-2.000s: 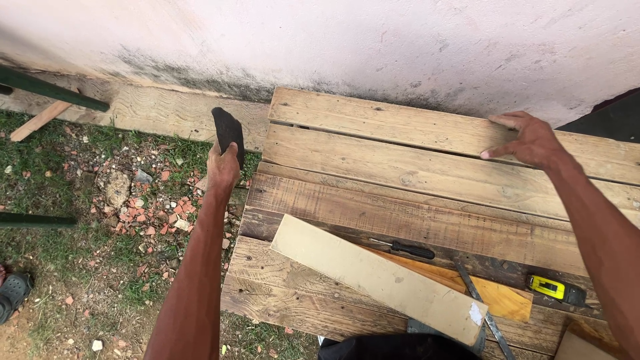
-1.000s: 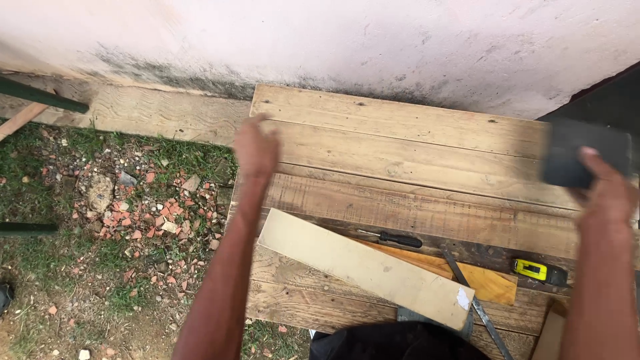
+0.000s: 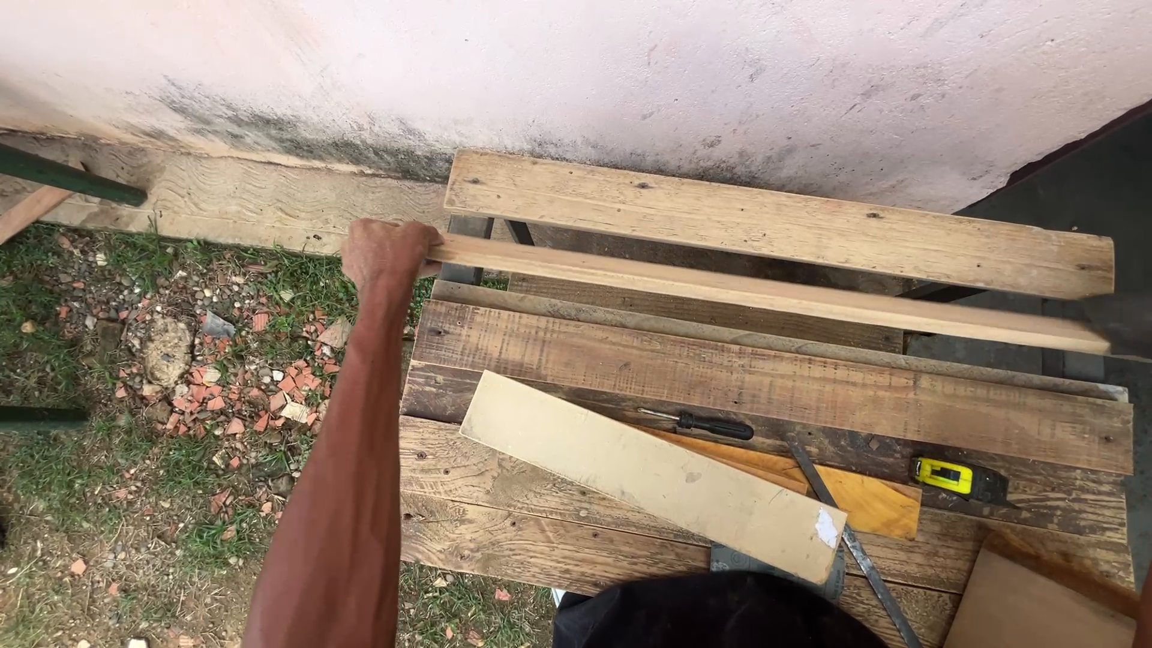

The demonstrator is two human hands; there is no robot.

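Note:
My left hand [image 3: 389, 255] is closed around the left end of a narrow wooden plank [image 3: 756, 290], which is turned on its edge over the gap in a slatted wooden bench. My right hand is not discernible; only a sliver of arm shows at the lower right edge, and a dark blur lies by the plank's far end. Below the gap, a beige board [image 3: 648, 472] lies diagonally on the slats [image 3: 765, 360]. Around it are a screwdriver [image 3: 711, 425], a yellow-and-black tape measure [image 3: 958, 480], a metal strip [image 3: 855, 549] and an orange-toned wood piece [image 3: 873, 504].
A pale wall [image 3: 630, 81] stands behind the bench's rear slat [image 3: 774, 220]. Grass and broken brick [image 3: 288, 387] lie on the left, near green bars [image 3: 72, 173]. A brown board [image 3: 1035, 598] rests at the lower right, and dark sheet material [image 3: 727, 560] shows under the beige board.
The second slat from the wall, flat before, is now on its edge in my left hand. The dark flat pad, in my left hand and then my right, is no longer plainly visible.

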